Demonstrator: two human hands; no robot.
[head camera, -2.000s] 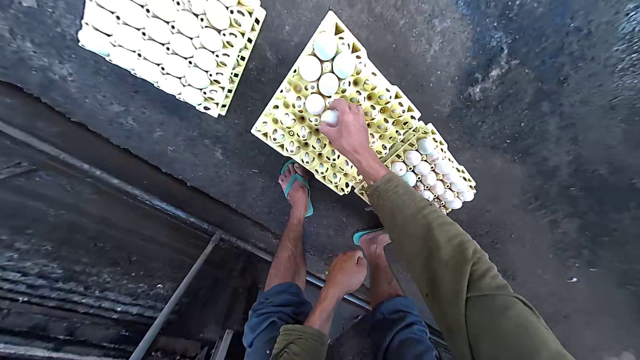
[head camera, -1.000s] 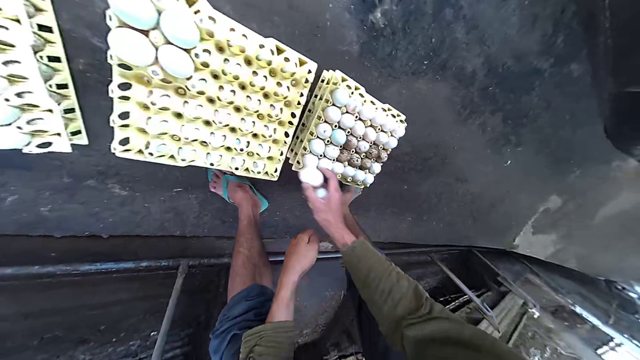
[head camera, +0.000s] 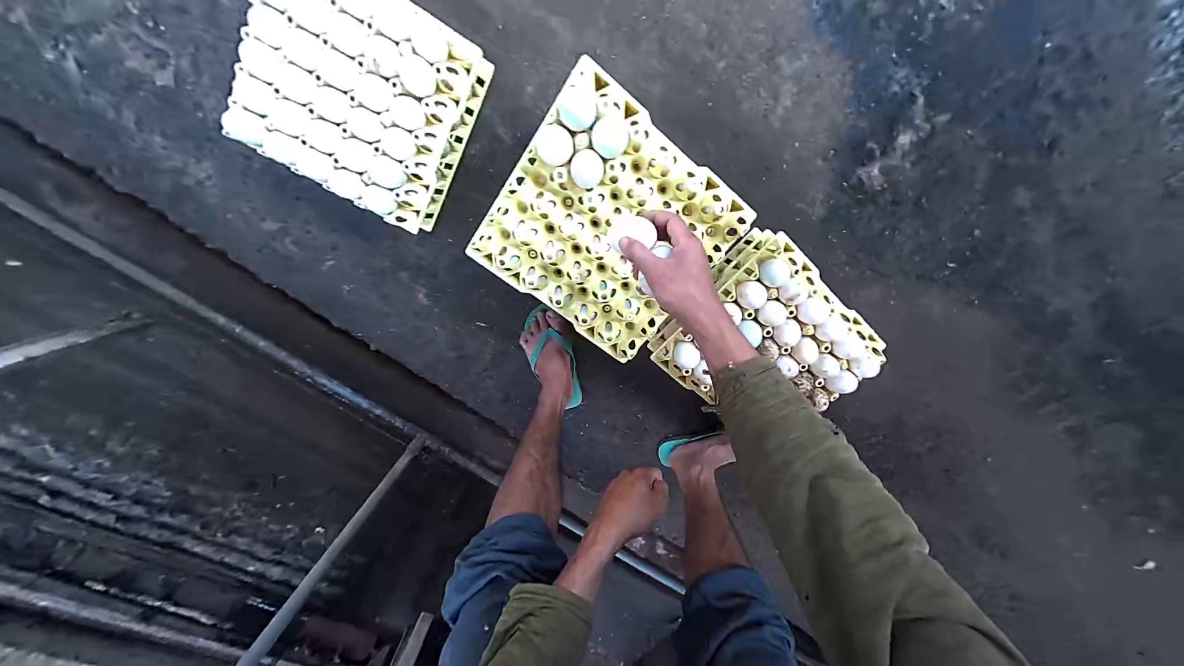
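Note:
My right hand (head camera: 673, 259) holds eggs above the middle yellow egg tray (head camera: 555, 277); a white egg (head camera: 633, 231) shows between thumb and fingers, with a pale one partly hidden beneath. Several pale eggs, one of them this egg (head camera: 586, 169), sit at that tray's far end, and its other cups near the hand hold none. Touching or nearly touching it on the right is a yellow tray (head camera: 865, 328) of white, bluish and a few dirty brown eggs (head camera: 806, 351), partly covered by my right forearm. My left hand (head camera: 633, 504) is closed above my knees, away from the trays, with nothing visible in it.
A stack of trays (head camera: 455, 148) filled mostly with white eggs lies at the upper left. My feet in teal flip-flops (head camera: 555, 356) stand close to the trays on the dark floor (head camera: 999, 416). A metal bar (head camera: 333, 555) and rail run across the lower left.
My right hand has moved from the right tray, where it held a white egg one second ago, to above the middle tray. My left hand stays near my knees. The view has swung.

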